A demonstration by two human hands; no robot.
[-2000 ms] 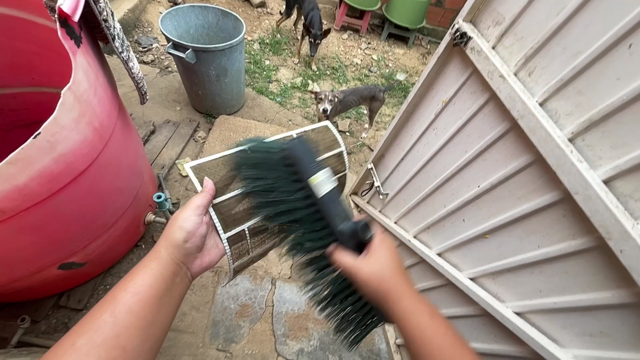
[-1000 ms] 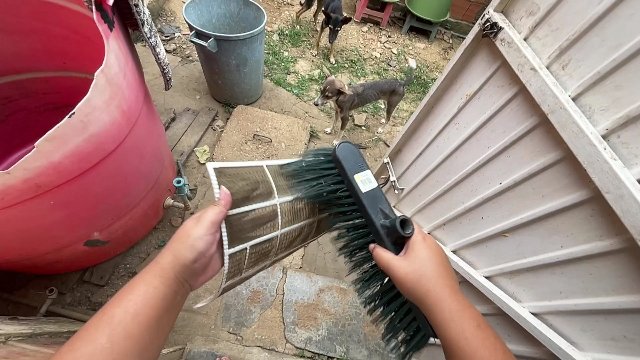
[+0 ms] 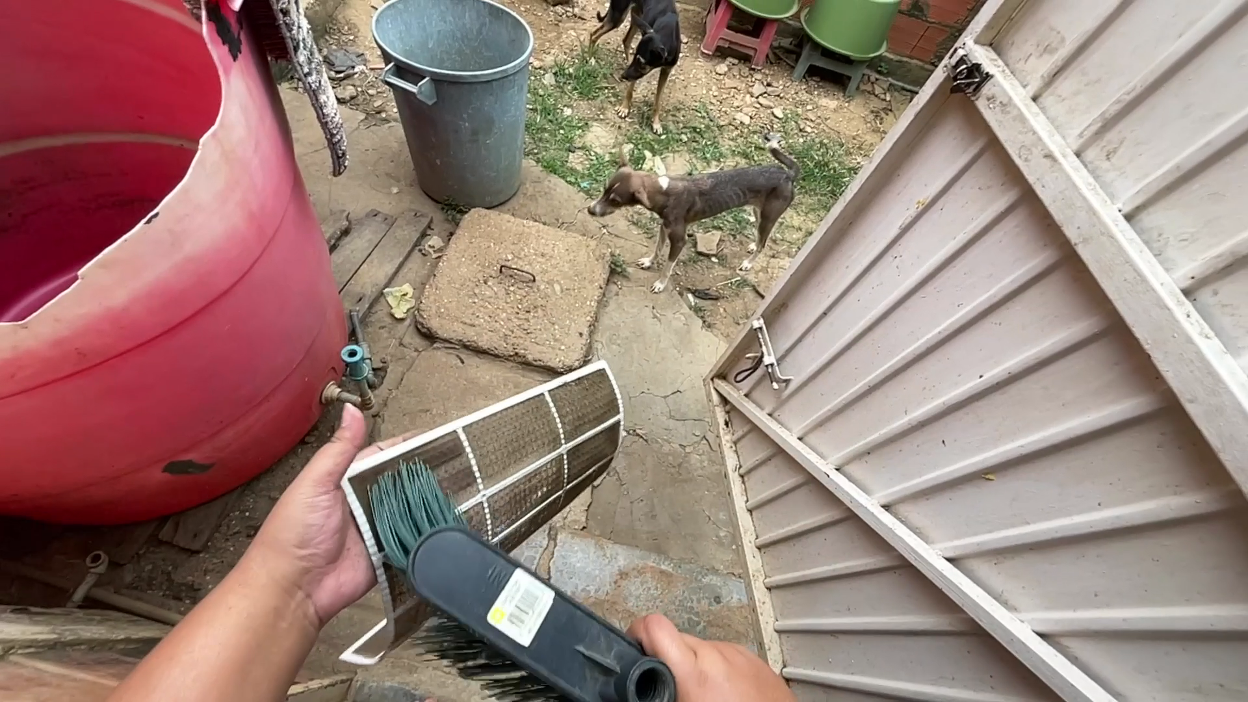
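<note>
My left hand point(image 3: 327, 522) grips the near left edge of a curved mesh air filter point(image 3: 517, 448) with a white plastic grid frame; the mesh looks brown with dust. At the lower middle, my right hand point(image 3: 707, 663) holds a black plastic broom head point(image 3: 546, 619) by its socket end; it has no handle in it and bears a label. Its green bristles point(image 3: 409, 507) press on the mesh at the filter's left end, close to my left thumb. Part of the filter's lower side and my right fingers are hidden by the broom head.
A broken-edged red tank point(image 3: 195, 361) with a tap point(image 3: 356, 370) stands left, a white metal gate point(image 3: 975, 439) right. Beyond are a grey bin point(image 3: 458, 107), a concrete cover point(image 3: 517, 283), a brown dog point(image 3: 707, 195), a black dog point(image 3: 655, 49) and green tubs on stools.
The broom head has moved from the filter's right part to its left end, near my left hand. The brown dog has turned side-on since the first frame.
</note>
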